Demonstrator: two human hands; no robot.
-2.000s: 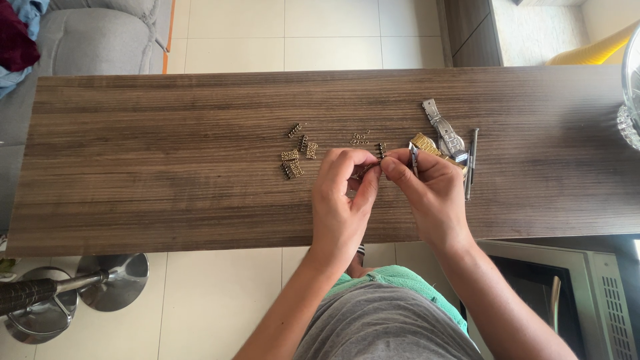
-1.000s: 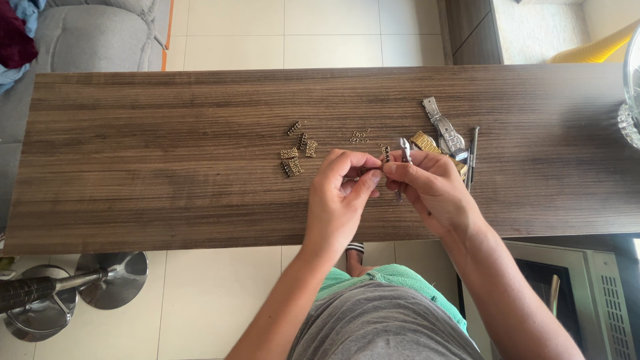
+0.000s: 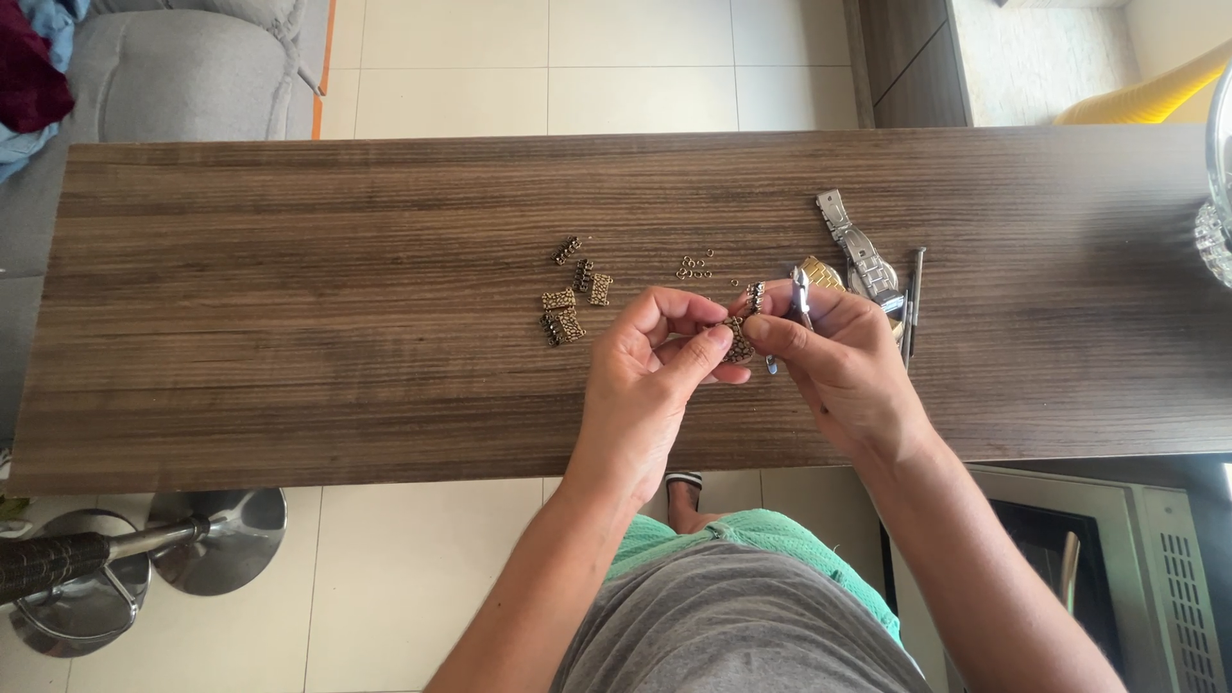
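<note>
Between the fingertips of my left hand [image 3: 664,361] is a patterned bronze-coloured metal link [image 3: 739,345]. My right hand [image 3: 833,356] pinches the same piece at its edge, where a dark ridged link [image 3: 756,297] stands up. Small metal pliers [image 3: 801,292] also rest in my right hand, partly hidden by its fingers. Left of my hands lie several loose bronze-coloured links [image 3: 568,324]. Small jump rings [image 3: 691,268] are scattered beyond my fingertips. A gold metal watch band [image 3: 820,273] and a silver metal watch [image 3: 869,268] lie behind my right hand.
Slim metal rods [image 3: 914,298] lie right of the watches on the wood-grain table [image 3: 289,385]. A clear glass object [image 3: 1215,231] stands at the right edge. Below the table are a bar stool [image 3: 217,539] at left and an appliance [image 3: 1078,539] at right.
The patterned link between my hands shows more fully than before. The pliers in my right hand have turned from their slant two seconds ago to nearly upright.
</note>
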